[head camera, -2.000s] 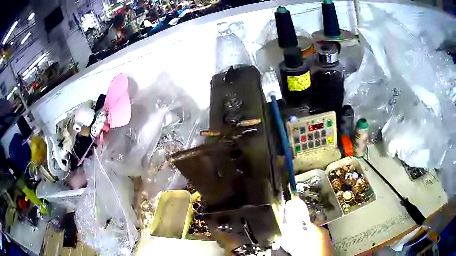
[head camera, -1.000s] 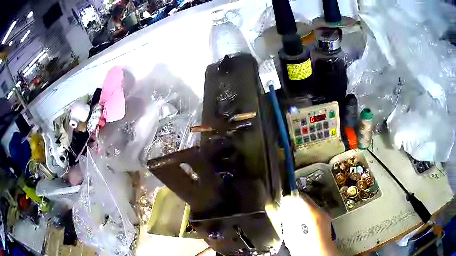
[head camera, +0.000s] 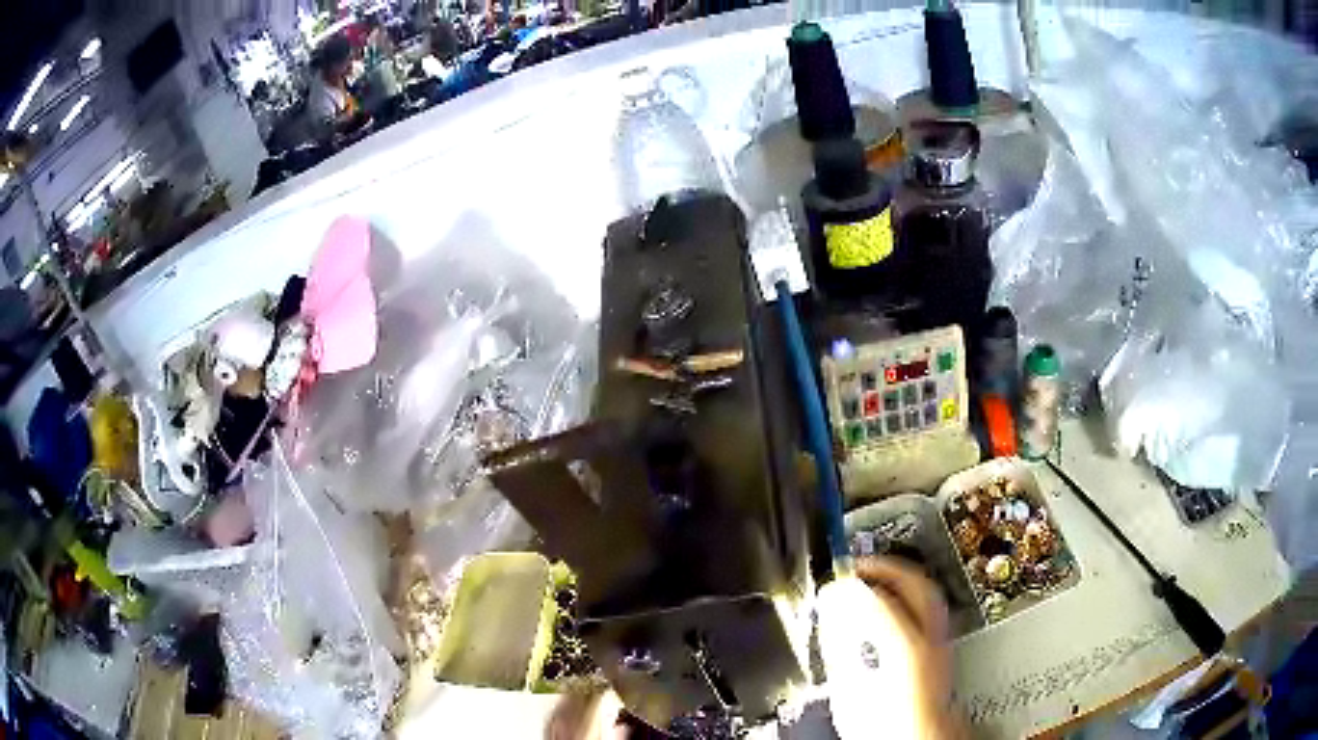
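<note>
The dark machine head (head camera: 679, 448) stands in the middle, its front end at the bottom of the picture. My right hand (head camera: 914, 636) is blurred and partly behind the glowing lamp (head camera: 860, 643), beside the silver trims in the right tray (head camera: 1012, 617); I cannot tell what its fingers hold. My left hand (head camera: 586, 716) shows only as a small blurred part at the bottom edge, left of the machine's front; its fingers are not clear. Gold buttons (head camera: 1002, 535) fill the tray's right compartment. The needle area is mostly hidden.
A cream tray (head camera: 494, 622) stands left of the machine. The control panel (head camera: 896, 398), dark thread cones (head camera: 853, 217) and a green-topped spool (head camera: 1041, 398) stand at the right. A black-handled tool (head camera: 1188, 614) lies beside the tray. Plastic bags (head camera: 304, 578) lie at the left. People sit far behind.
The view has shifted since one second ago, so the machine and trays sit a little differently. More of my right hand shows beside the silver trims. Part of my left hand shows at the bottom edge.
</note>
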